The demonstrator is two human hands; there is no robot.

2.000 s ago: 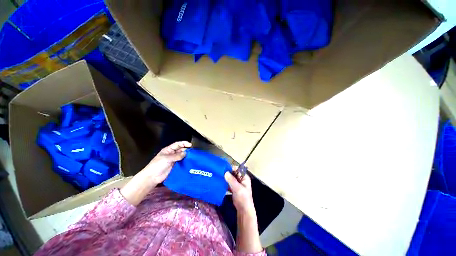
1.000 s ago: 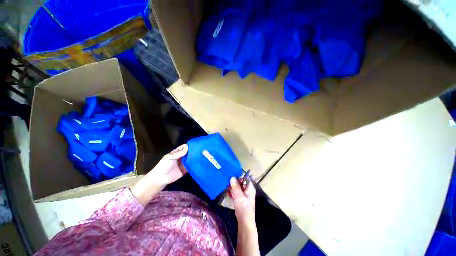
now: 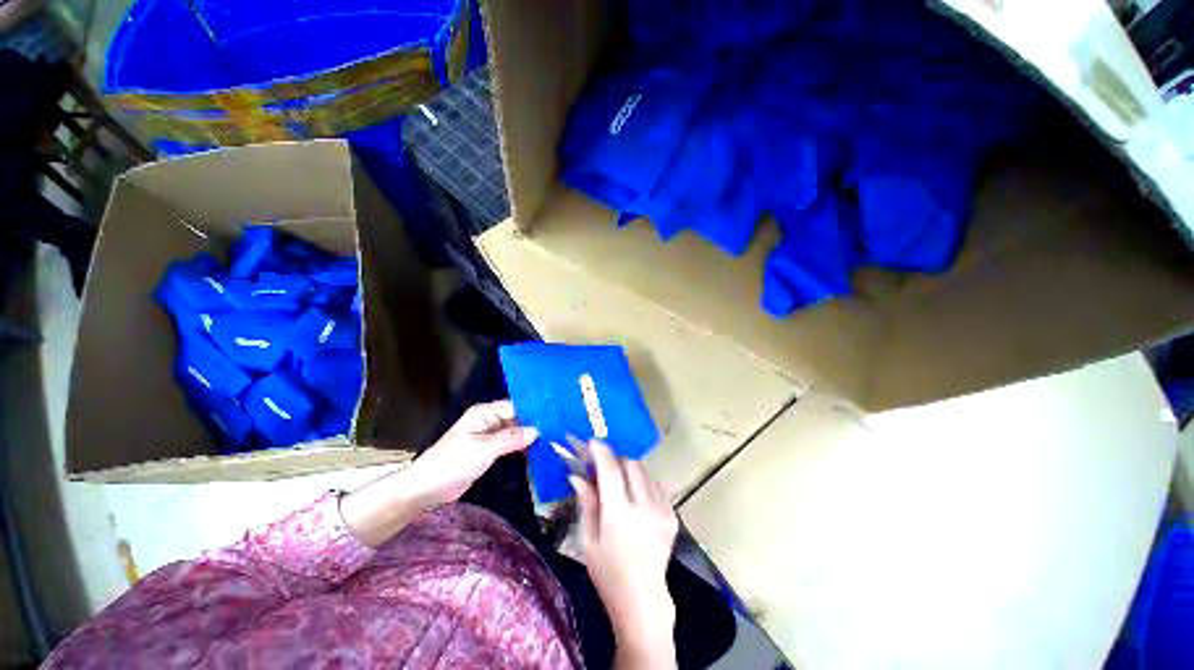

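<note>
A blue sewn piece point(image 3: 583, 393) with a small white logo is held over my lap, in front of the carton flap point(image 3: 655, 360). My left hand point(image 3: 478, 452) pinches its left edge near the lower left. My right hand point(image 3: 626, 511) is over the lower part of the piece and holds small metallic thread snips point(image 3: 572, 458), their tips pointing up and left against the blue cloth. The fingers hide most of the snips.
A large open carton point(image 3: 1034, 301) with a heap of blue pieces stands ahead. A smaller open carton point(image 3: 125, 353) with blue pieces is at the left. Behind are a blue bin point(image 3: 288, 111) banded with brown tape and a black crate point(image 3: 458, 144).
The blue piece has been turned so its logo runs more upright. My right hand has moved from its right edge onto its lower part with the snips. The view has shifted.
</note>
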